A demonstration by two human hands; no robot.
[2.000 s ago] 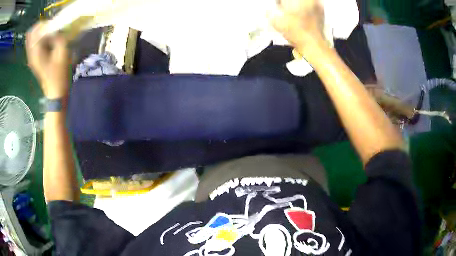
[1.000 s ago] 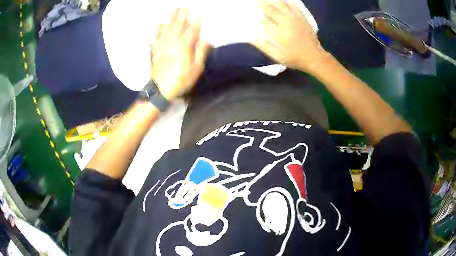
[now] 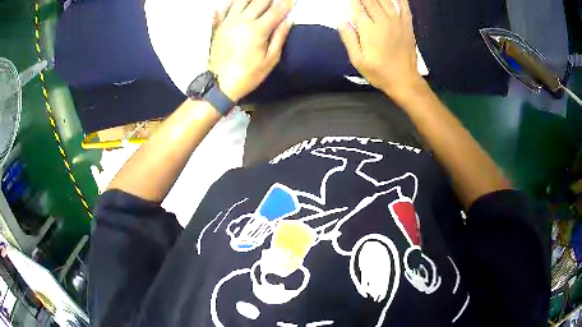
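A white garment piece (image 3: 179, 41) lies spread over the navy sleeve board (image 3: 313, 54) at the top of the view, cut off by the top edge. My left hand (image 3: 247, 48), with a watch on the wrist, lies flat on the cloth with fingers a little apart. My right hand (image 3: 381, 48) lies flat on the cloth's right part, fingers partly spread. The fingertips of both hands are near or beyond the top edge. Neither hand grips anything that I can see. A small white edge of cloth shows below my right hand.
The steam iron (image 3: 520, 60) rests at the right, partly on the grey sheet (image 3: 549, 19), its cord trailing right. Dark ironing table (image 3: 115, 108) at left. Yellow-framed stand (image 3: 105, 142) and a white pile (image 3: 207, 156) lie below it. A fan (image 3: 9, 105) stands at the far left.
The white piece has come down from the far side onto the board, and both hands came with it. Since one second ago, the hands and cloth sit slightly higher in view.
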